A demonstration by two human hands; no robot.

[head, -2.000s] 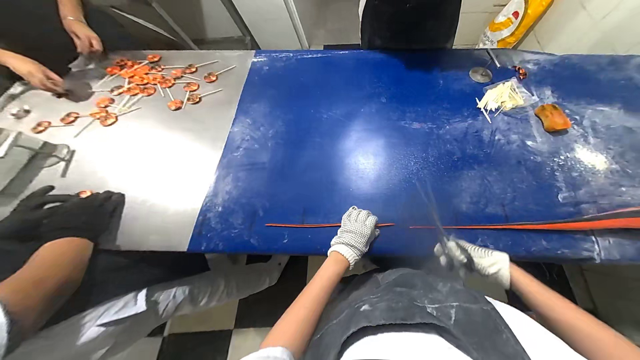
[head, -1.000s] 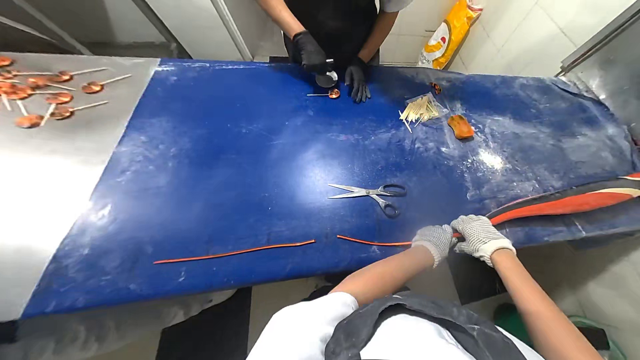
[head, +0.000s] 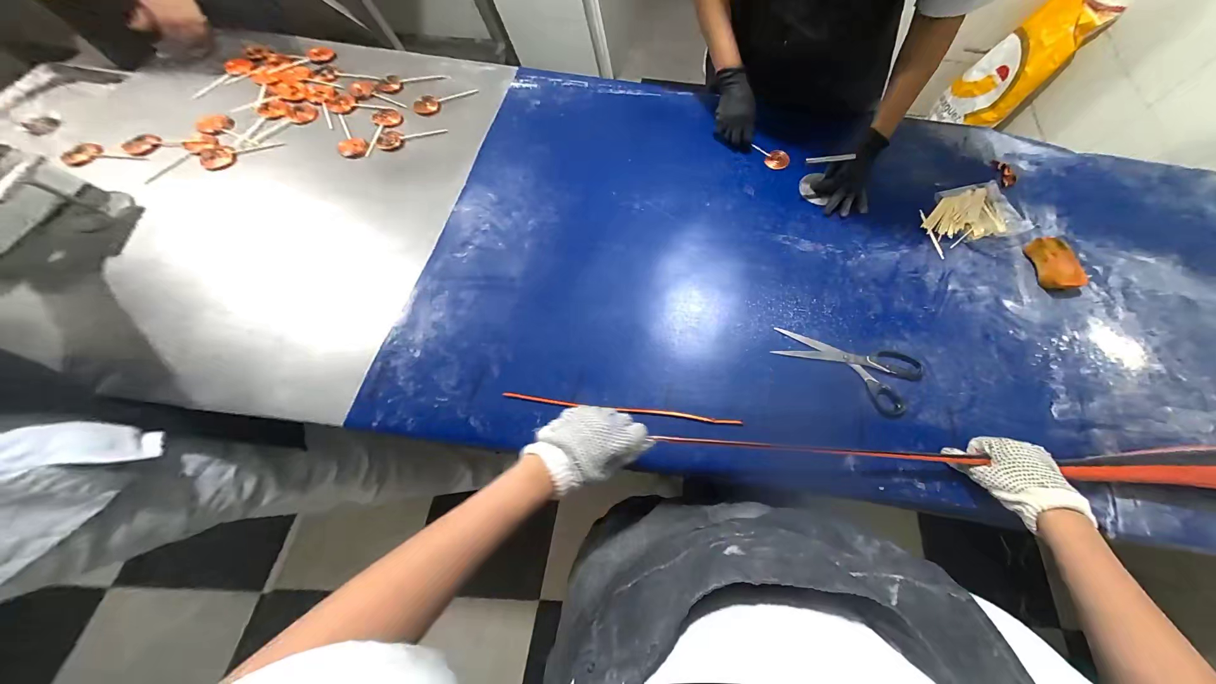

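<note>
A thin red and dark candy strand (head: 807,449) runs between my gloved hands along the near edge of the blue table. My left hand (head: 591,443) grips its thin left end. My right hand (head: 1021,473) is closed around the strand where it joins the thicker red and black candy rope (head: 1140,475), which leaves the view at the right. A separate cut strand (head: 665,412) lies just beyond my left hand, partly hidden behind it. Scissors with black handles (head: 850,363) rest with blades apart on the table, beyond the strand and left of my right hand.
Across the blue table (head: 589,256), a co-worker's black-gloved hands are near a lollipop (head: 776,160) and a metal disc (head: 814,188). White sticks (head: 967,215) and an orange block (head: 1054,263) lie at right. Many lollipops (head: 285,90) cover the metal table at left, by another person's hand.
My left hand has moved left, drawing the strand out thin and long from the rope. The scissors, in my right hand in the oldest frame, were on the table one second ago.
</note>
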